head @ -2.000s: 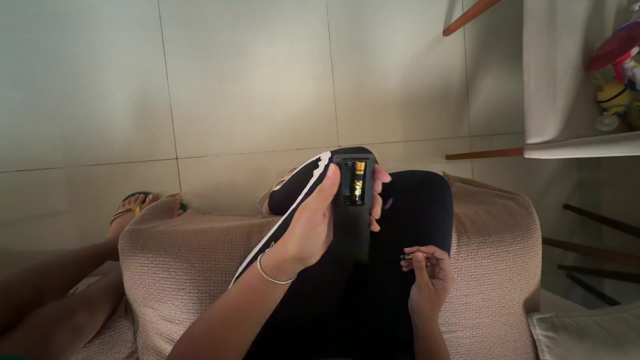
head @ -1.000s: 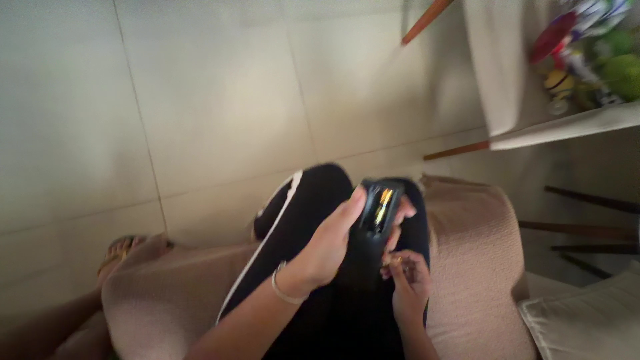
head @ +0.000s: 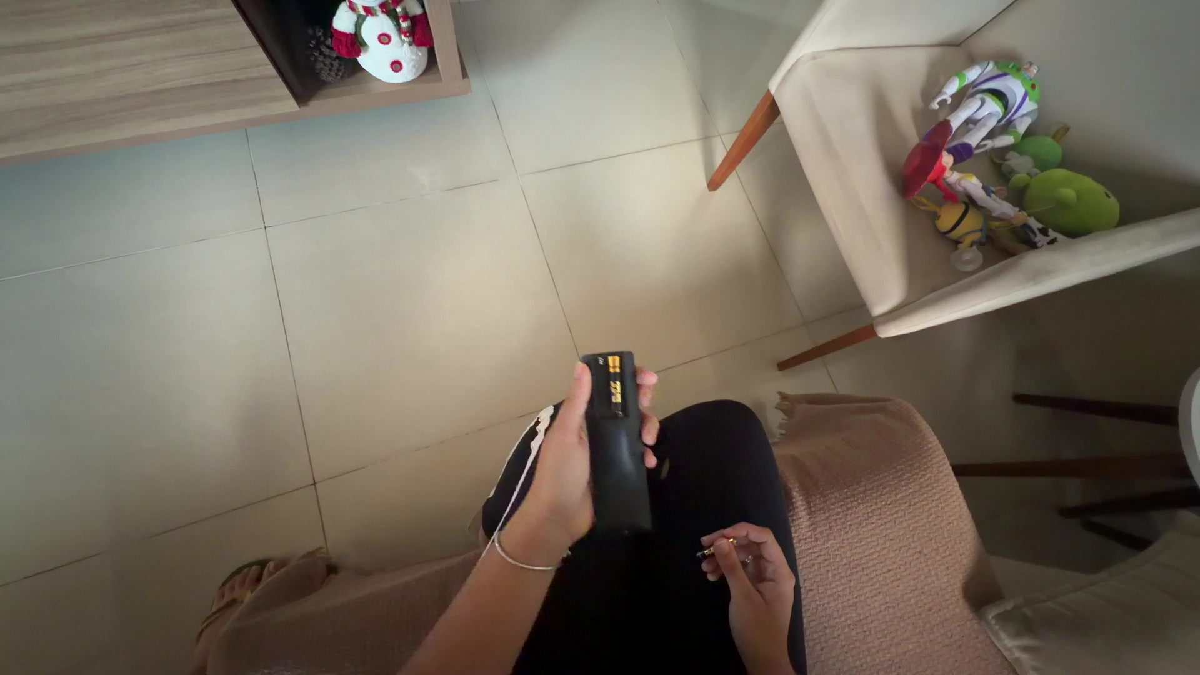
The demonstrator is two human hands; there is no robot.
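Observation:
My left hand grips a black remote control, its back turned up and the battery compartment uncovered. One black and gold battery shows inside the compartment near the far end; whether the other slot is filled I cannot tell. Lower right, over my right thigh, my right hand pinches a small battery between thumb and fingers, apart from the remote. The fingers cover much of that battery.
My legs rest on a sofa with a woven pinkish cover. An armchair holding several toys stands upper right. A wooden cabinet with a snowman figure is upper left. Another person's sandalled foot is lower left.
My right hand, close beside the remote one second ago, is now farther from it, down and to the right. The view has shifted, bringing the cabinet in.

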